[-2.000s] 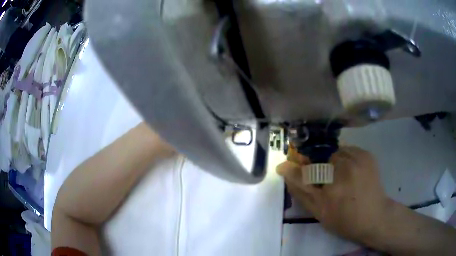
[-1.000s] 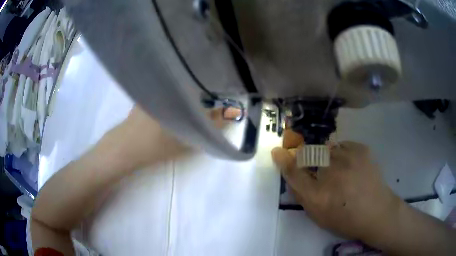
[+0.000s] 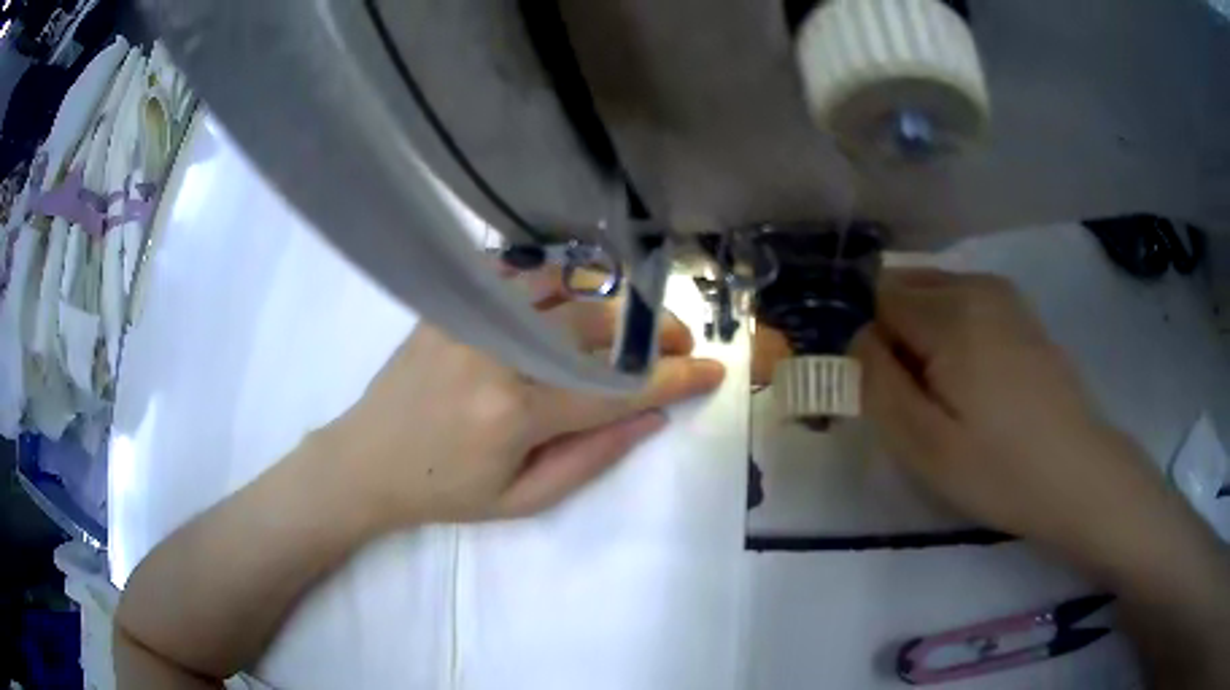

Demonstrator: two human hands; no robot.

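Note:
A white fabric panel (image 3: 594, 580) lies flat under the sewing machine head (image 3: 405, 162), with a lengthwise seam line left of its middle and its right edge near the foot. The presser foot and needle area (image 3: 722, 307) is brightly lit. My left hand (image 3: 519, 404) lies flat on the panel just left of the foot, fingers spread and partly behind the machine's curved guard; it grips nothing. My right hand (image 3: 964, 344) is right of the foot, its fingertips hidden behind the small ribbed knob (image 3: 820, 387), so its hold cannot be told.
Pink thread snips (image 3: 991, 647) lie on the table at the lower right. White bundles (image 3: 88, 243) tied with pale purple strips (image 3: 95, 205) stand at the far left. A large ribbed cream knob (image 3: 893, 74) sits on the machine head. Black handles (image 3: 1147, 247) lie at the far right.
My left hand has come forward from behind the guard to the panel beside the foot. My right hand has shifted slightly right and up. The snips now show fully as the view moved.

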